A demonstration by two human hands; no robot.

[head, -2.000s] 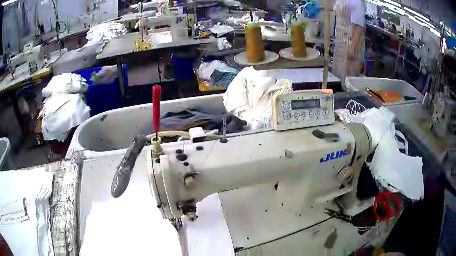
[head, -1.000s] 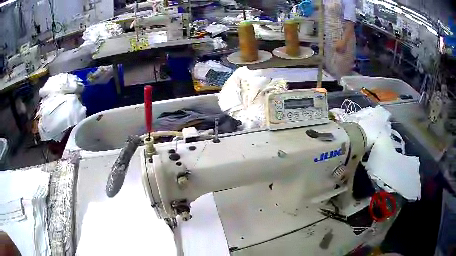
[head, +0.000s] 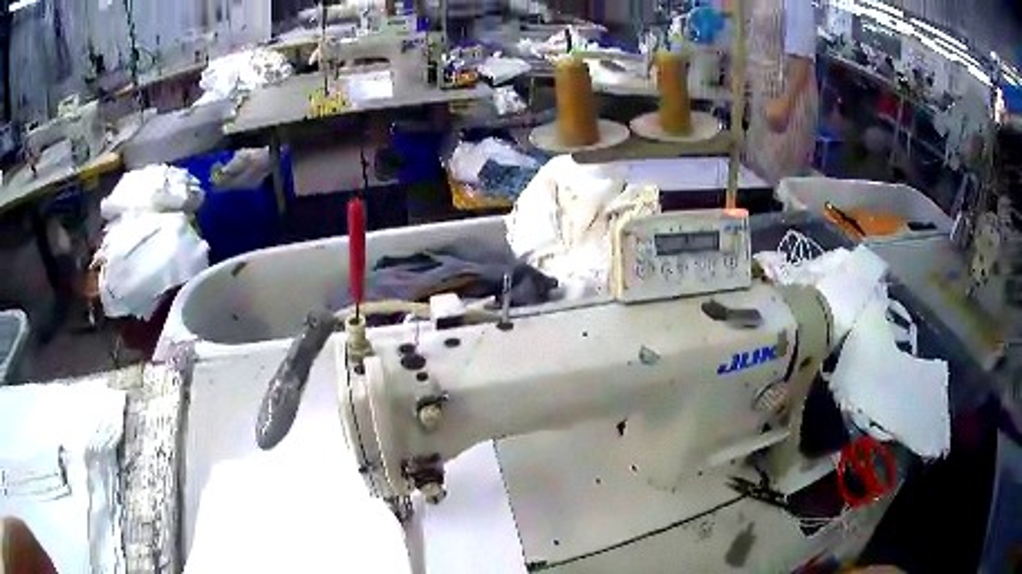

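Note:
A white fabric panel lies flat on the machine bed, left of and at the needle area. The cream JUKI sewing machine stands over the table, its presser foot hidden low behind the head. A stack of white cut panels lies at the left; its top one has a stitched rectangular outline. Part of my left hand shows at the bottom left corner over the stack, cut off by the edge; its grip cannot be seen. My right hand cannot be made out; a small tan sliver at the bottom right edge is too little to identify.
A red-handled tool stands upright on the machine head beside a grey lamp. Red-handled scissors and dark snips lie at the right. A tub with cloth stands behind. A person's arm shows at the back.
Part of my left hand has come into view at the bottom left since the oldest frame. The camera view has shifted slightly. The panel and machine look unmoved.

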